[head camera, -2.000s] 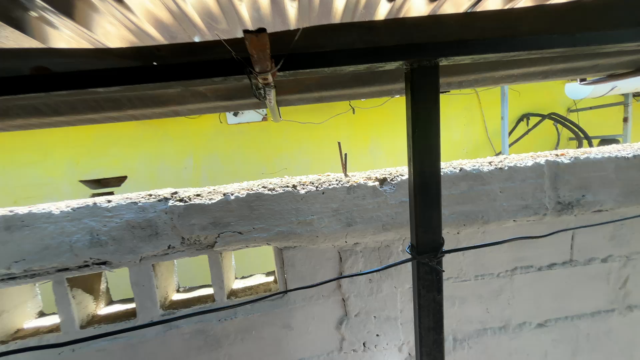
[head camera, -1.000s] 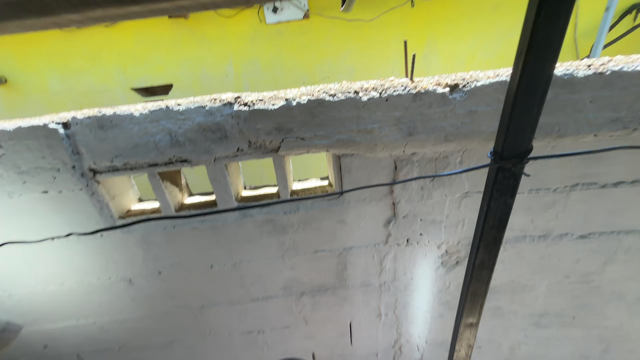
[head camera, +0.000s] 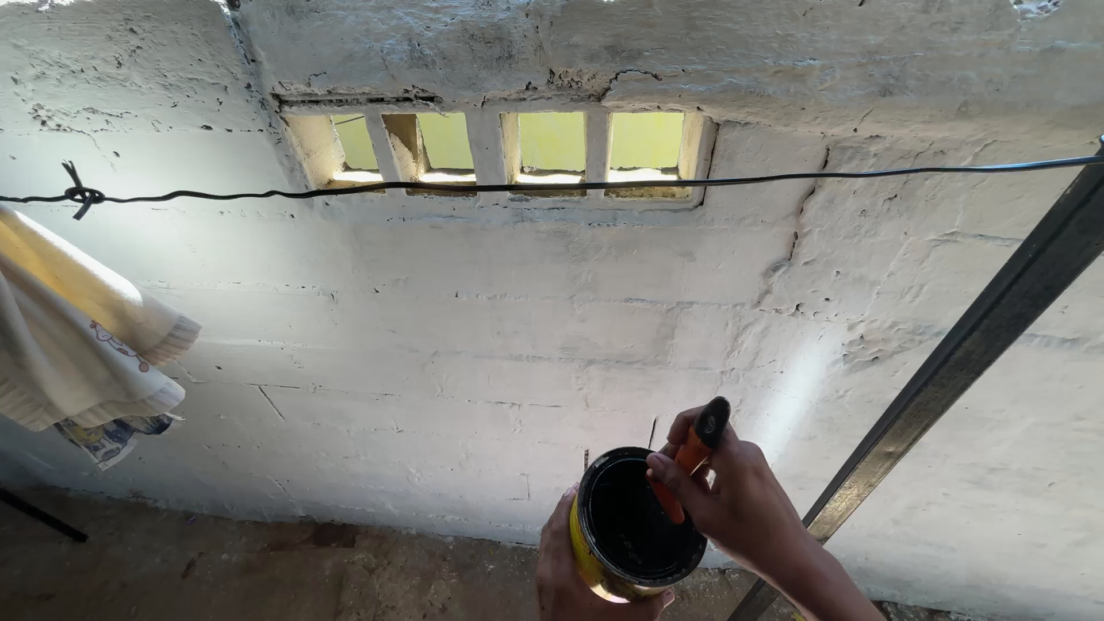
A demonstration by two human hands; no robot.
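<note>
A round metal can [head camera: 595, 565] with a yellow side and a dark inside is in my left hand [head camera: 561, 552], whose fingers wrap its side and underside. My right hand [head camera: 724, 492] grips an orange-and-black handle [head camera: 693, 444], likely a paintbrush's, which slants down into the can's mouth. The handle's lower end is inside the can; its tip cannot be made out in the dark. Both hands are low in the view, in front of a whitish block wall [head camera: 517, 345].
A black cable [head camera: 552, 185] crosses the view, knotted at the left. Cloths [head camera: 78, 336] hang at the left edge. A dark metal post [head camera: 957, 371] slants at the right. Four-part vent openings pierce the wall [head camera: 483, 155]. Below lies a rough floor [head camera: 259, 569].
The view has tilted down from the roof and wall top. Both hands, the can and the handle are now in view, as are the hanging cloths.
</note>
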